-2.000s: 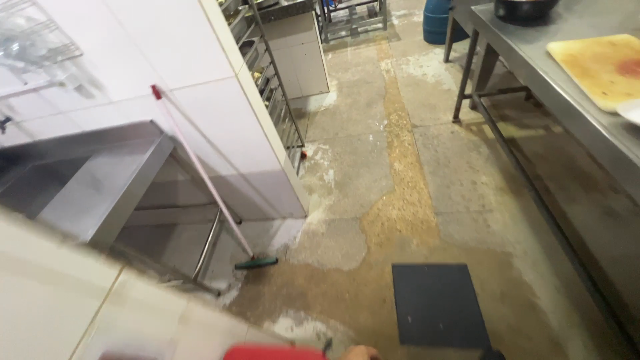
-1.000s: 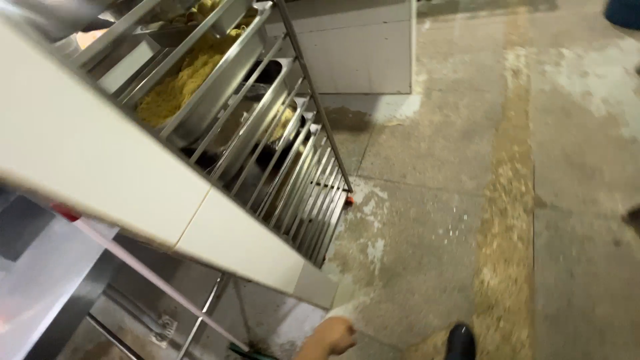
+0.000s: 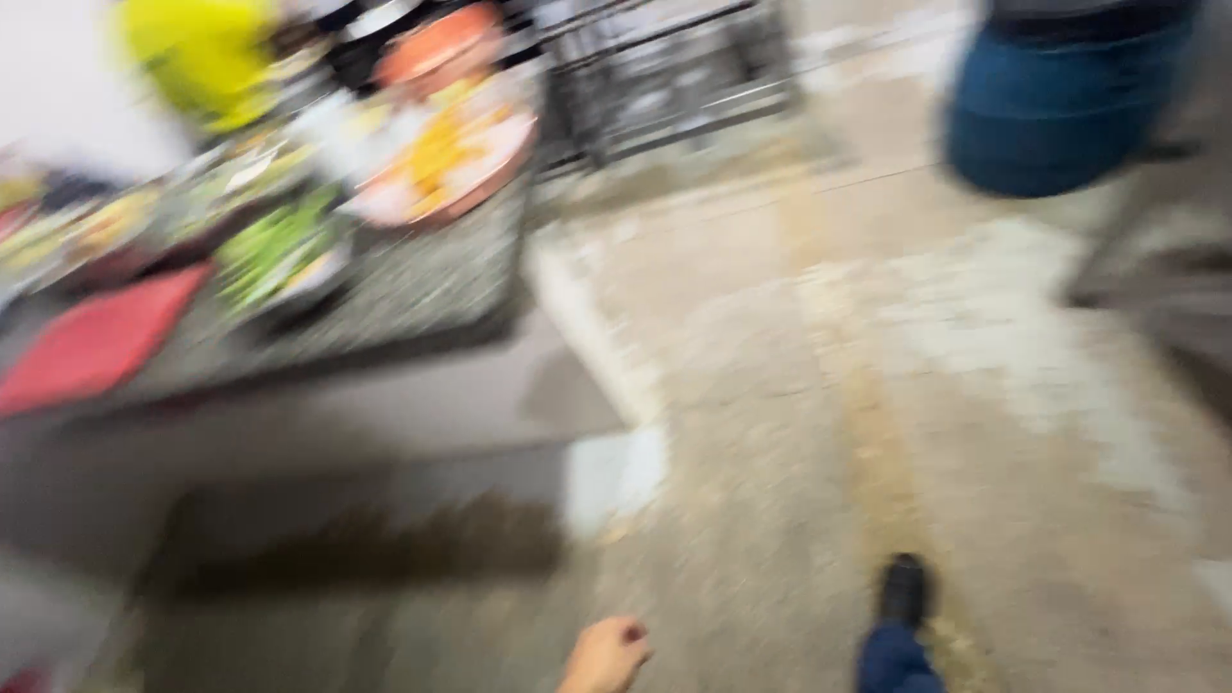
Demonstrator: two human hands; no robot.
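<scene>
Low in the head view, my left hand [image 3: 606, 654] hangs over the floor with its fingers curled in and no object visible in them. My right hand is out of view. To the upper left of the visible hand stands a dark stone counter [image 3: 423, 274]. On it are an orange-pink bowl [image 3: 472, 197] with yellow and pale food, a dish of green vegetables [image 3: 279, 250] and a red flat item [image 3: 106, 337], perhaps a cutting board. The whole view is smeared by motion.
A dark shoe [image 3: 905, 587] below a blue trouser leg is on the concrete floor [image 3: 741, 462]. A blue barrel [image 3: 1049, 115] stands at the upper right, near a table leg. Behind the counter is a metal rack [image 3: 674, 77]. A yellow-green item [image 3: 197, 58] is at the upper left.
The view has moved forward along the floor, past the tray rack seen a second ago, to the counter. The floor squeegee and metal worktable seen at first are out of view.
</scene>
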